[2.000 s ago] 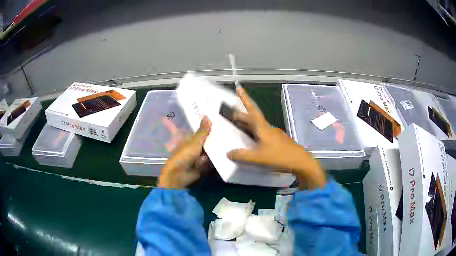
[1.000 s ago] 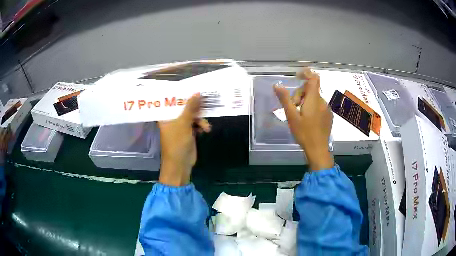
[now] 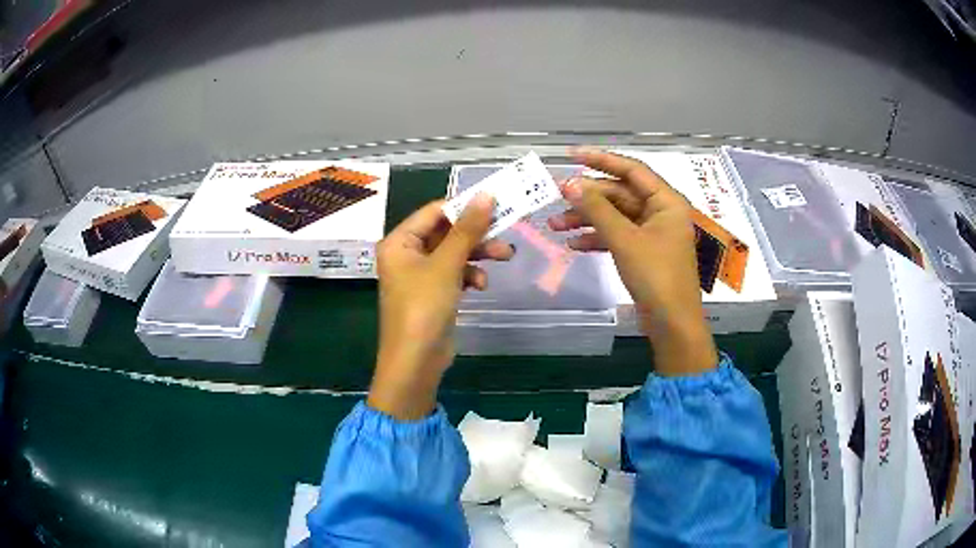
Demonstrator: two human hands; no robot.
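Note:
My left hand [image 3: 428,262] and my right hand [image 3: 634,230] are raised over the belt. Between them is a small white barcode label [image 3: 508,198] with fine dark print. My left thumb and fingers pinch its left part. My right thumb and finger are at its right end. Below my hands lies an inner box [image 3: 535,289] with a frosted clear cover and a pinkish shape. An outer box [image 3: 280,219] with an orange and black picture rests on another inner box [image 3: 203,310] at left, its "17 Pro Max" side facing me.
Blank release paper pieces [image 3: 535,482] are heaped between my forearms. An outer box [image 3: 685,246] lies just right of the inner box. Upright outer boxes [image 3: 894,407] stand at near right. More boxes [image 3: 112,241] stand at far left. A grey metal panel [image 3: 460,86] is behind.
My left hand has let go of the outer box, which now rests at left. Both hands have come together at the label. The boxes along the belt have shifted left.

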